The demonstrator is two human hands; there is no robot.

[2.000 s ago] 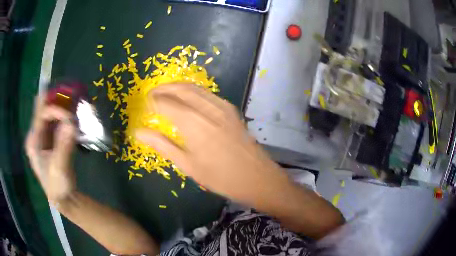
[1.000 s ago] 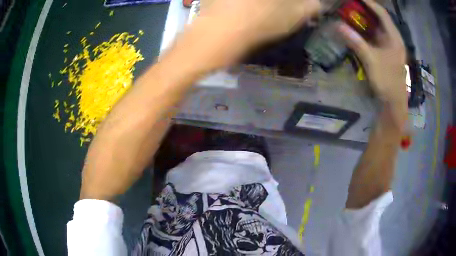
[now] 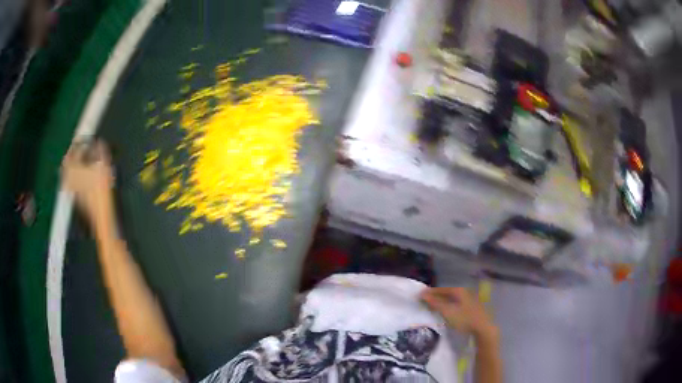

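My left hand (image 3: 88, 176) is at the white line on the left of the green belt. It is blurred, and a small dark shape shows at its fingertips; I cannot tell whether it holds anything. My right hand (image 3: 462, 308) is low beside my clothing, right of centre, fingers partly bent, with nothing visible in it. The heap of small yellow parts (image 3: 247, 149) lies on the belt between my left hand and the machine. A red-ended electronic unit (image 3: 532, 133) sits in the black fixture on the machine bed.
The pale machine (image 3: 404, 206) fills the right, with a red button (image 3: 404, 59) and a dark-framed panel (image 3: 523, 243). A second red-ended unit (image 3: 633, 183) is at far right. A phone-like blue screen (image 3: 333, 21) lies at the top. The belt's white line (image 3: 112, 78) curves at left.
The view has swung back toward the belt. My hands have left the machine area: the left is out at the belt's white line, the right is down by my clothing. A unit now sits in the fixture.
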